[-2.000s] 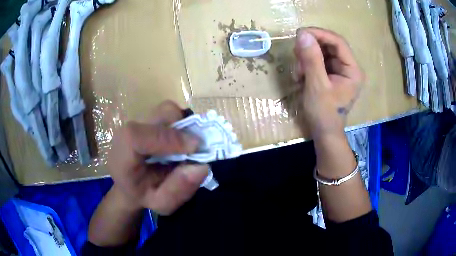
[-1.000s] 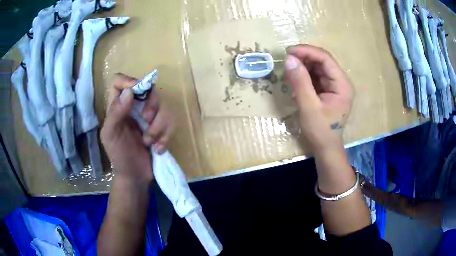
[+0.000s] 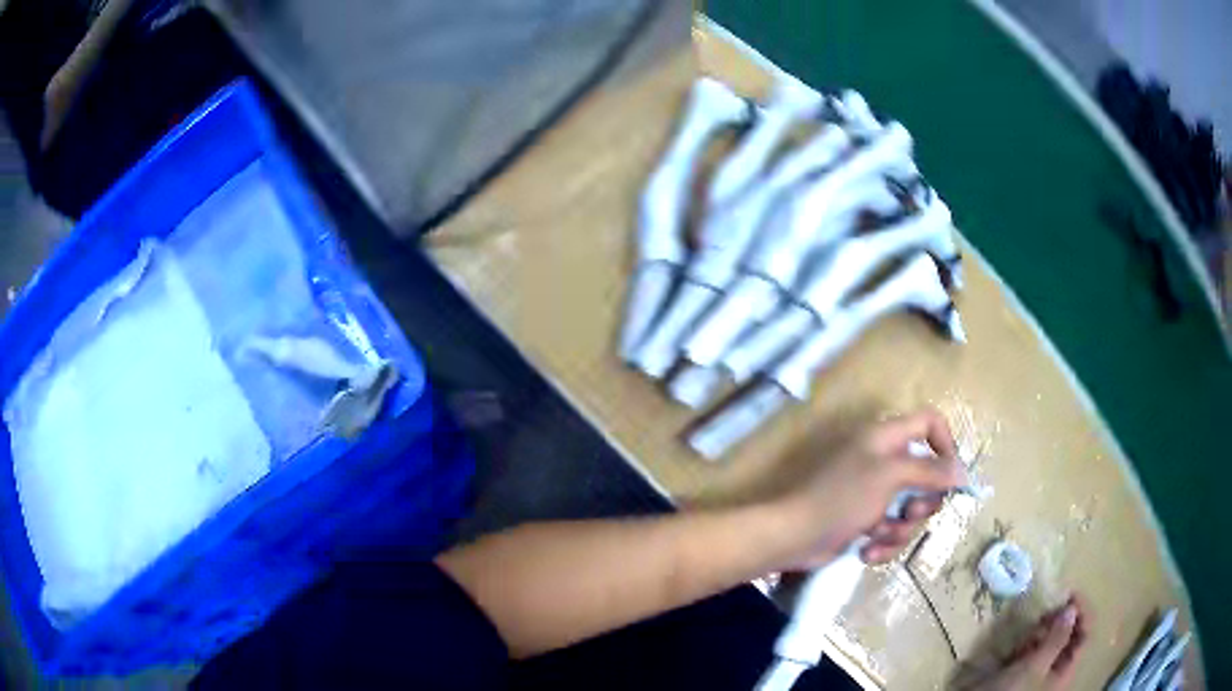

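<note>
My left hand is closed around a white leg-and-foot piece, its shank end pointing down toward the table's near edge. The foot end is mostly hidden by my fingers. My right hand is partly cut off by the lower edge, fingers near the small dish; whether it holds the stick cannot be seen. The small white dish stands on the worktop with dark spots around it. A group of white leg pieces lies side by side on the worktop, feet toward the green surface.
A blue tote with a white liner sheet stands at the left. A grey housing is at the top. A green surface runs beyond the worktop. More pieces lie at lower right. Part of a person shows at upper left.
The view has swung left, bringing the blue tote, housing and green surface into sight. My left hand still holds the piece. The thin stick seen in my right hand before no longer shows.
</note>
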